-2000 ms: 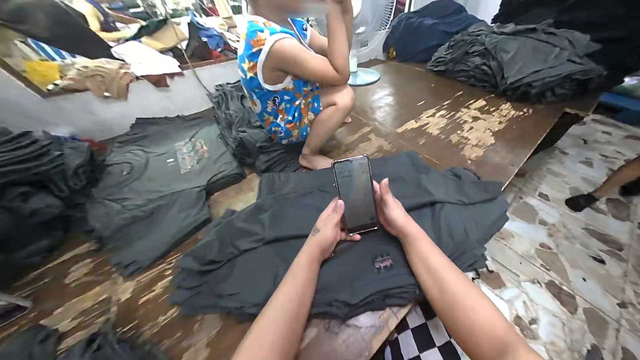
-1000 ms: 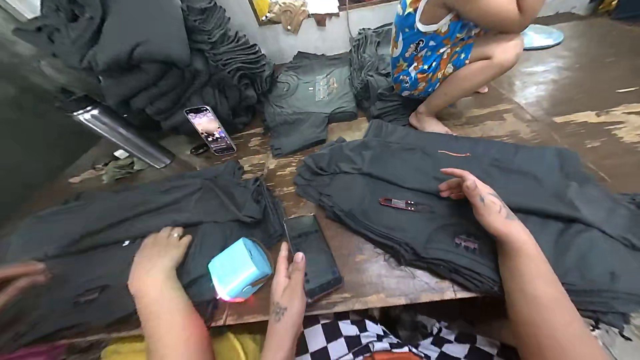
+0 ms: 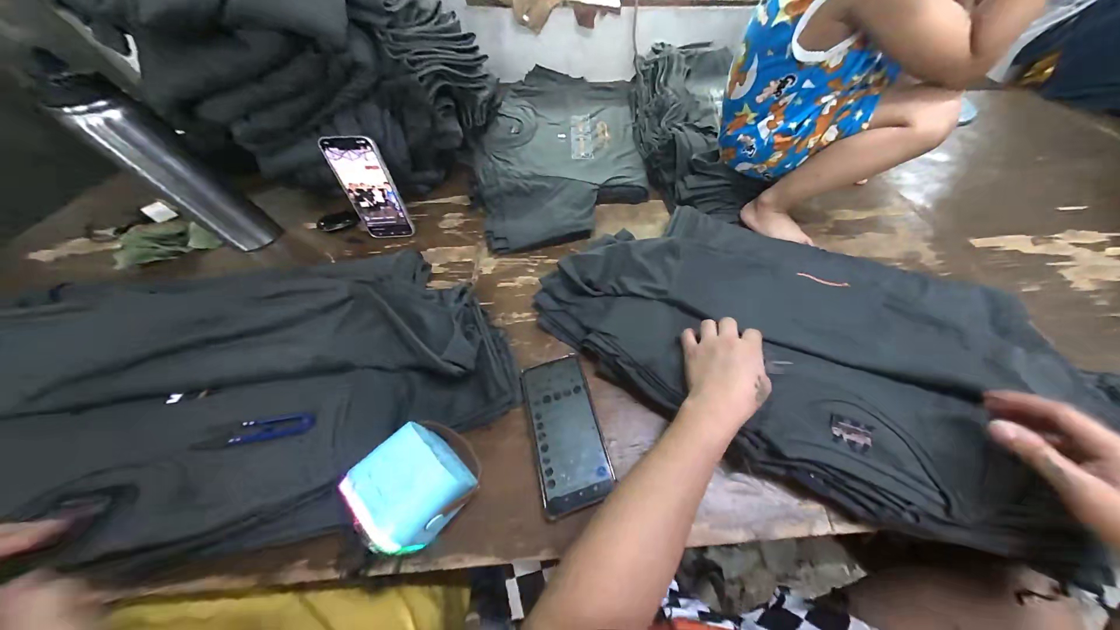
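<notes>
A stack of dark grey shirts lies at the right, with a small print at the neck of the top one and an orange thread on it. My left hand rests on the stack's near left part with bent fingers. Something thin and blurred lies beside it; whether the hand grips anything is hidden. Over the stack's right end is my right hand, blurred, fingers apart, nothing seen in it. To the left of my left forearm, a smartphone lies face up on the worn wooden table.
Left of the phone stands a light blue box-shaped object with glowing lights. A co-worker's blurred hands touch another shirt stack bearing blue thread snips. Behind are a propped phone, a metal tumbler, folded shirts and a crouching person.
Two seconds ago both my hands held the smartphone. One second ago my left hand was at it; now that hand is on the right stack. The co-worker's hands have moved left.
</notes>
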